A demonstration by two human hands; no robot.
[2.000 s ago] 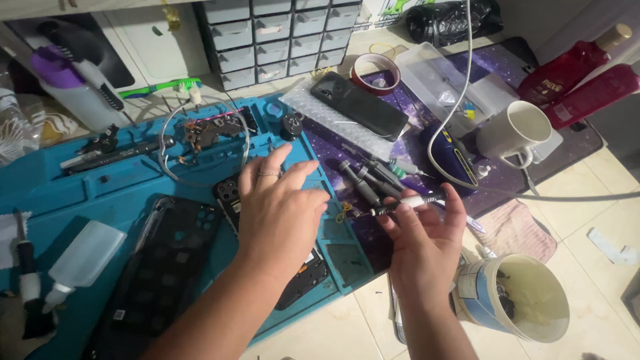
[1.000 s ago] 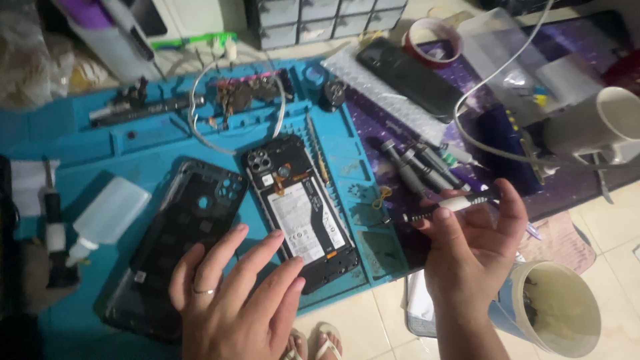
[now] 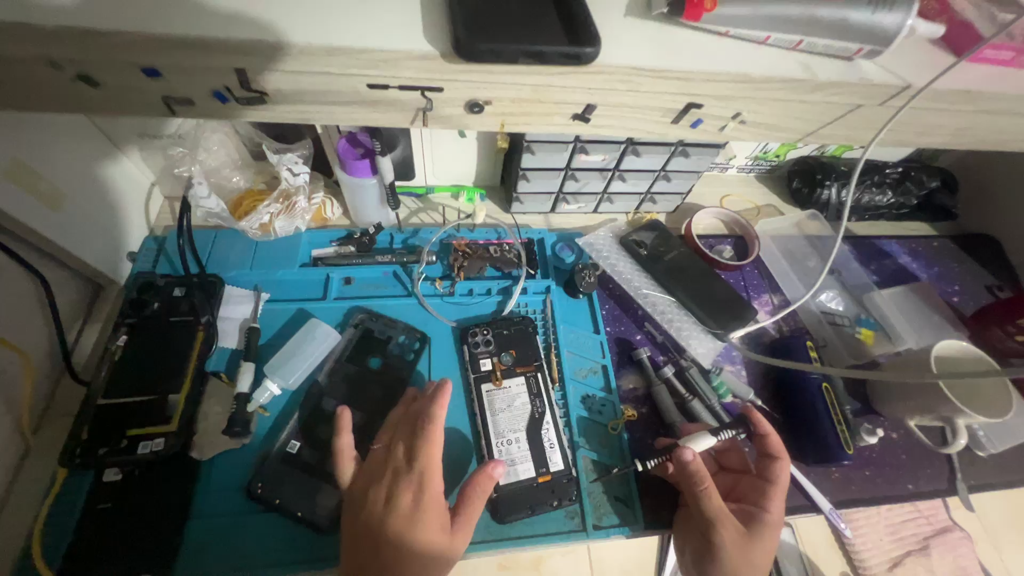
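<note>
A small precision screwdriver (image 3: 698,442) with a white and black handle is held between the thumb and fingers of my right hand (image 3: 732,496), its tip pointing left over the mat's right edge. My left hand (image 3: 412,480), fingers spread, hovers between the phone's removed back cover (image 3: 364,384) and the opened phone (image 3: 520,424), its thumb close to the lower left of the phone's battery. The opened phone lies on the blue silicone repair mat (image 3: 448,532) with its battery, flex cables and camera module exposed. The detached cover lies tilted to the left of it.
At left are another opened phone (image 3: 144,368), a screwdriver (image 3: 244,376) and a plastic dropper bottle (image 3: 296,364). To the right lie several screwdrivers (image 3: 680,392), a black phone (image 3: 688,276), a blue-and-yellow box (image 3: 812,400) and a white mug (image 3: 944,392). A white cable (image 3: 852,188) loops above. Small drawers (image 3: 608,172) stand behind.
My left hand, over the opened phone two seconds ago, has moved off it to the left, leaving the phone exposed. My right hand still holds the screwdriver. The view now takes in the shelf above.
</note>
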